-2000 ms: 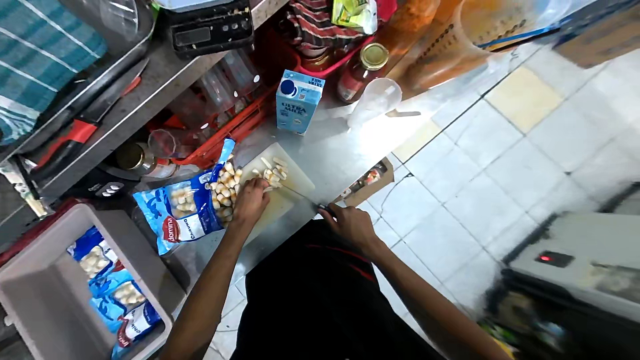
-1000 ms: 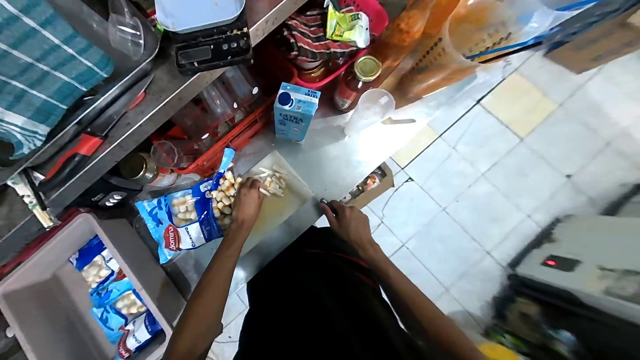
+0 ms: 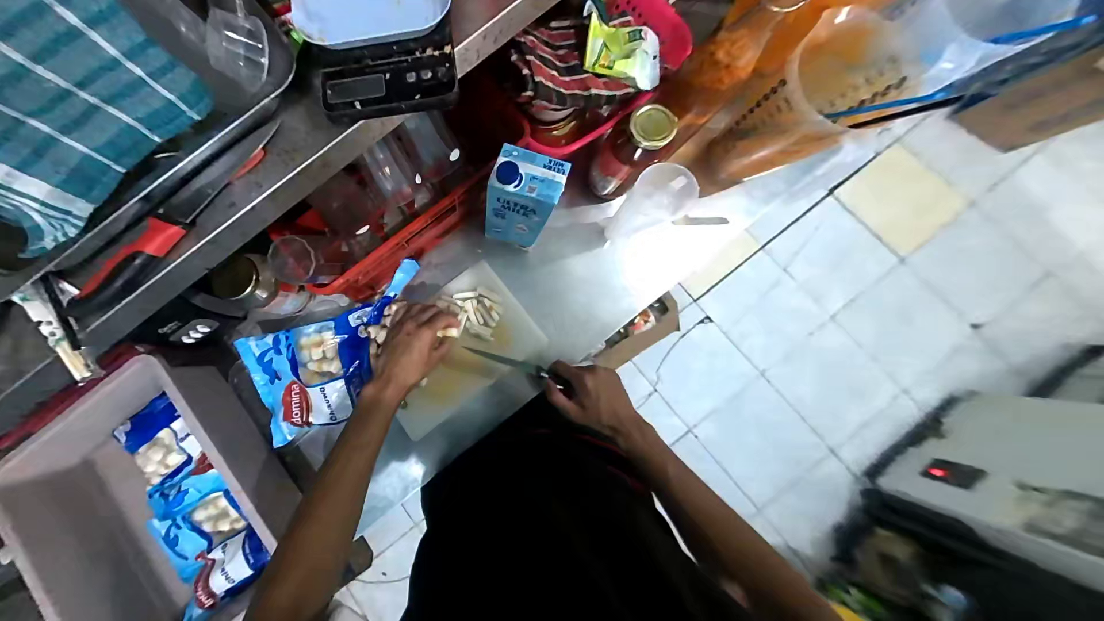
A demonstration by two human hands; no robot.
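On a white cutting board [image 3: 457, 388] lie cut pale pieces [image 3: 477, 312], grouped toward its far end. My left hand [image 3: 414, 345] holds a small whitish piece of food at its fingertips, over the board's left side. A knife [image 3: 504, 359] is gripped by its handle in my right hand [image 3: 591, 397], its blade pointing left across the board, close to the left fingertips. Left of the board lies an opened blue plastic bag [image 3: 319, 371] of small round whitish food pieces, partly hidden by my left hand.
A milk carton [image 3: 524, 197], a glass jar [image 3: 625, 151] and a translucent plastic cup [image 3: 660, 197] stand behind the board. A grey bin [image 3: 203, 431] at the left holds blue food bags. Above it runs a metal shelf [image 3: 246, 185] with a kitchen scale [image 3: 388, 78] and a red-handled knife.
The knife blade, hardly visible one second ago, now shows over the board. My left hand was farther onto the bag's contents and is now at the board with a piece.
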